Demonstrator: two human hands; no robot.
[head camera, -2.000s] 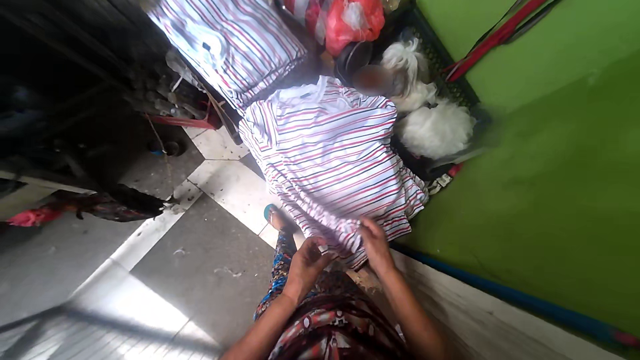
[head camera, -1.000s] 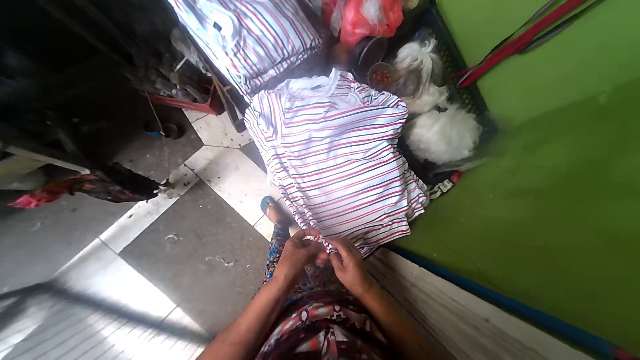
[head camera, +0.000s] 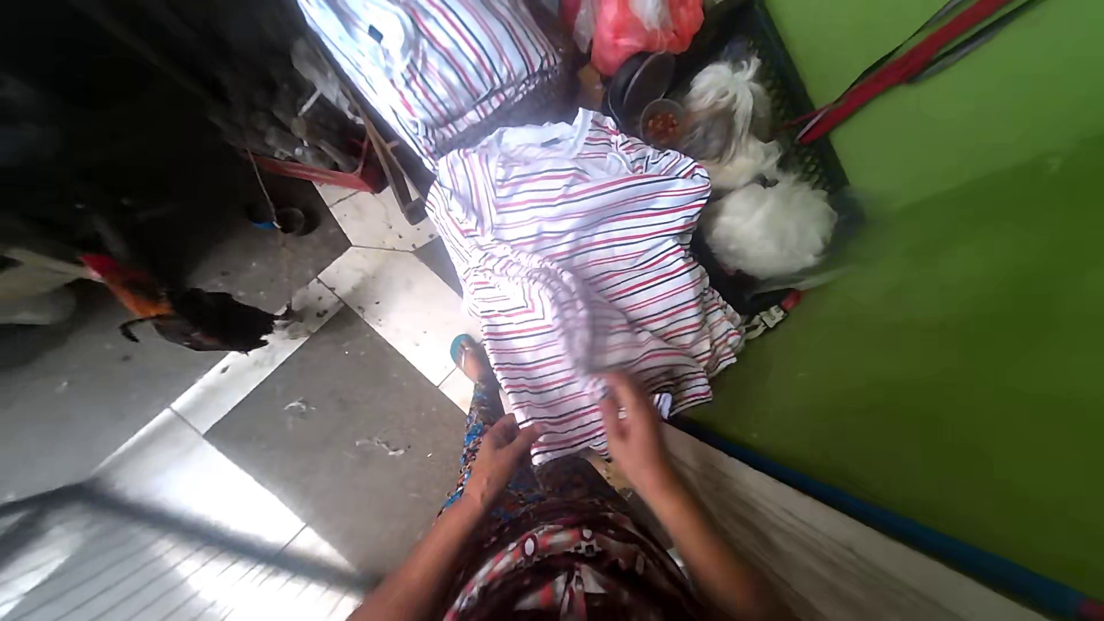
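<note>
A white shirt with red and dark stripes (head camera: 604, 233) lies spread in front of me, its collar pointing away. Near its lower right part, my right hand (head camera: 634, 423) pinches a gathered, blurred edge of the striped cloth between thumb and fingers. My left hand (head camera: 504, 448) is at the lower left edge of the cloth, fingers bent and partly apart; whether it grips the fabric is unclear. Beyond the shirt sits a stack of similar striped garments (head camera: 466, 60).
A rooster (head camera: 198, 315) stands on the tiled floor at left. Right of the shirt are a white plastic bag (head camera: 768, 224), a cup (head camera: 662, 122) and a dark crate (head camera: 798, 86) against a green wall (head camera: 966, 345). A red bag (head camera: 647, 30) lies beyond.
My hands were close together at the hem one second ago and are now apart. A gathered part of the striped cloth now lies raised or folded across the shirt's lower left.
</note>
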